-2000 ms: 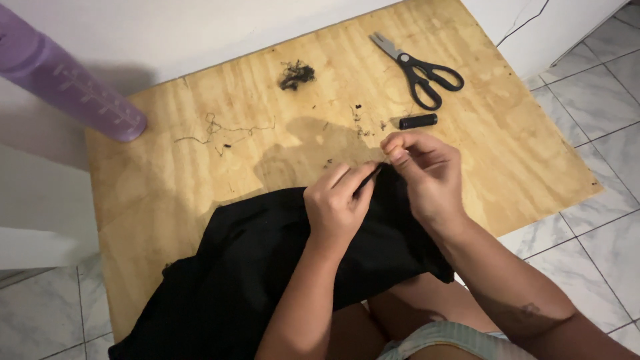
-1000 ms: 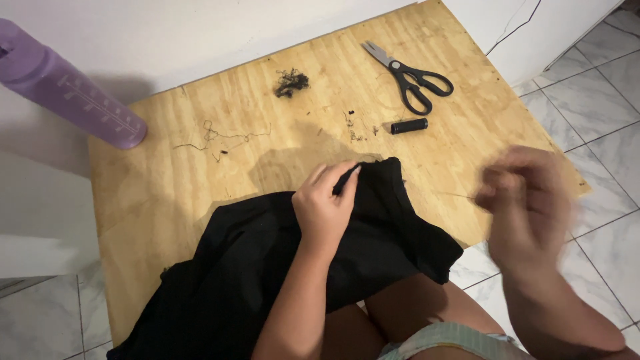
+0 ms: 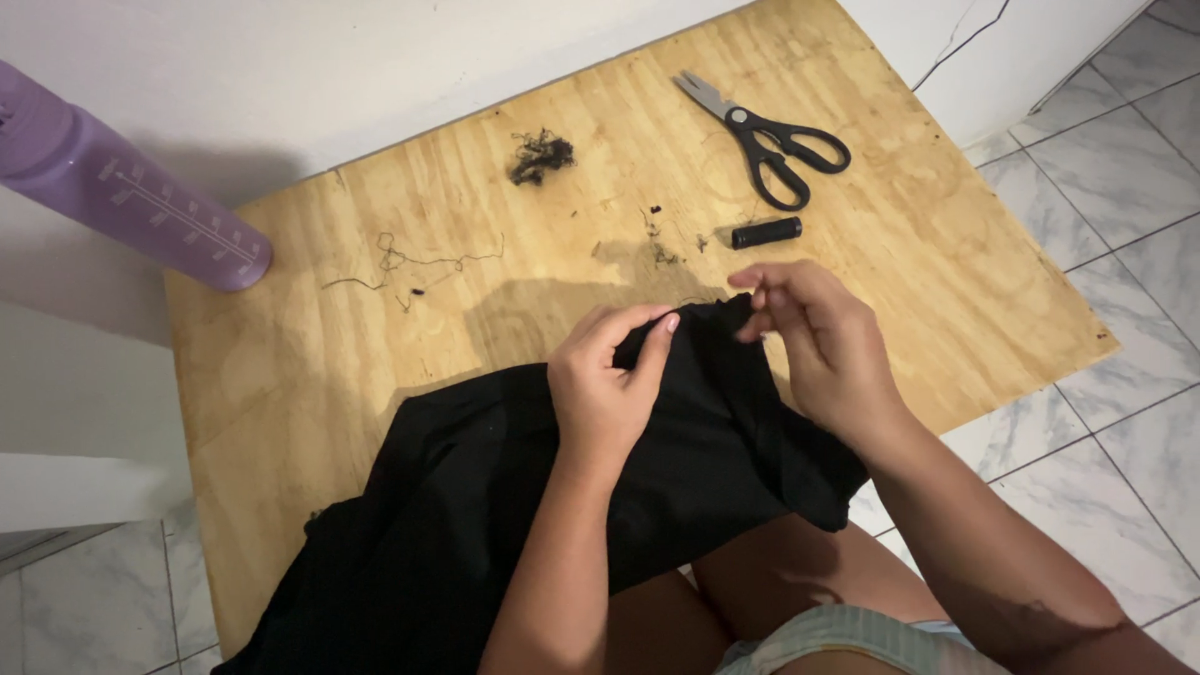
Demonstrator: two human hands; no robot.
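A black cloth garment [image 3: 469,469] lies over the near part of the wooden board and across the lap. My left hand [image 3: 609,375] pinches its upper edge between thumb and index finger. Just right of that, my right hand [image 3: 816,342] is at the garment's top right corner, its fingers curled and somewhat apart; whether a needle or thread is between them cannot be made out. Beyond the right hand lie a small black thread spool [image 3: 767,232] and scissors [image 3: 764,141] with black handles.
A purple water bottle [image 3: 141,197] with measuring marks is at the left edge of the plywood tabletop [image 3: 947,272]. A tangled clump of dark thread [image 3: 541,157], a loose thread [image 3: 422,262] and small scraps lie farther back. A white wall runs behind.
My right hand was at the cloth's edge two seconds ago, swung out to the right one second ago, and is now back at the corner. My left hand keeps its pinch.
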